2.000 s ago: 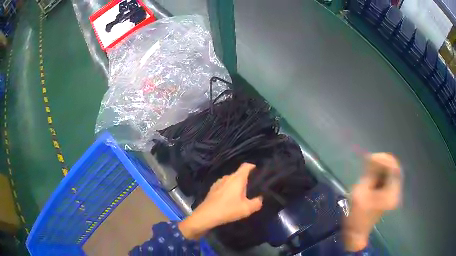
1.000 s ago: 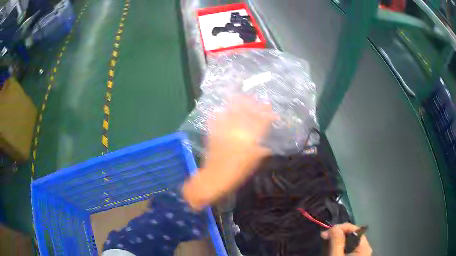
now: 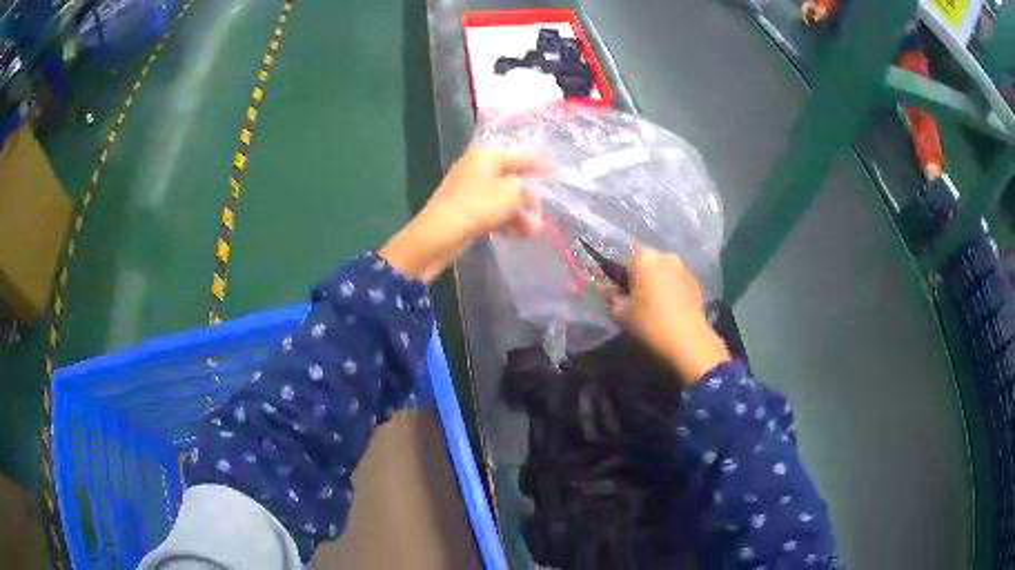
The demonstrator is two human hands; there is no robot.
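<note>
A crinkled clear plastic bag lies on the bench behind the heap of black cords. My left hand is at the bag's left side, its fingers closed on the bag's edge. My right hand is over the bag's near part and holds a small dark pointed tool, its tip towards my left hand. A thin red strip shows between my hands; I cannot tell which hand, if any, holds it.
A red tray with white lining and black parts sits beyond the bag. A blue crate with cardboard inside stands at the left. A green post rises at the right by the conveyor. Another person's hand shows at the top right.
My left hand has closed on the bag's left side, after being spread over it. My right hand has moved forward with the dark tool, from the cord heap to the bag.
</note>
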